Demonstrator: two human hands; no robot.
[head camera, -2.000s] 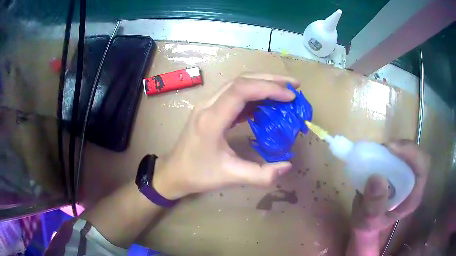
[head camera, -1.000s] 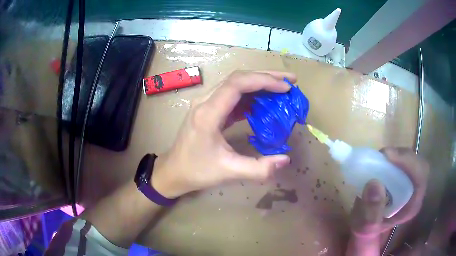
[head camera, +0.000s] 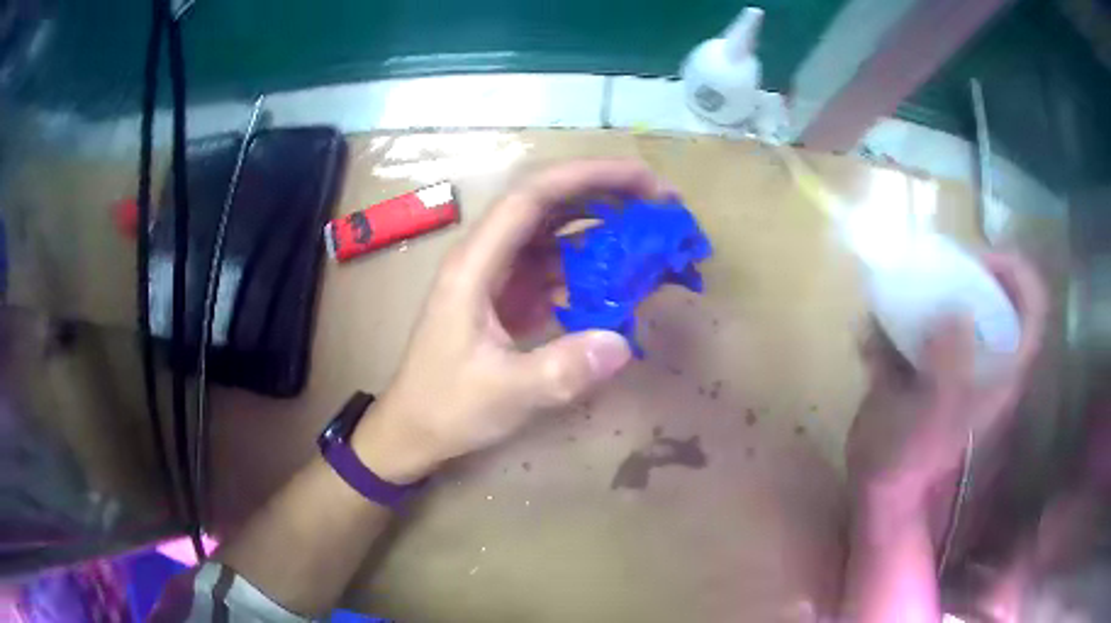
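My left hand (head camera: 487, 323) grips the blue spiky hair piece (head camera: 615, 262) above the bench, with the thumb at its lower edge and the fingers around its top and far side. My right hand (head camera: 932, 377), blurred, holds a white glue bottle (head camera: 932, 286) at the right. Its yellowish nozzle points up and left, well away from the hair piece. Part of the bottle is hidden by my fingers.
The tan bench (head camera: 548, 523) has dark glue spots. A second white bottle (head camera: 721, 85) stands at the back edge by a pale post (head camera: 871, 73). A red lighter (head camera: 392, 223) and a black flat case (head camera: 262, 262) lie at left, behind hanging black cables (head camera: 152, 304).
The glue bottle has moved up and right, its nozzle away from the hair piece. The hair piece has turned in my left hand and shifted left. The whole view has shifted slightly.
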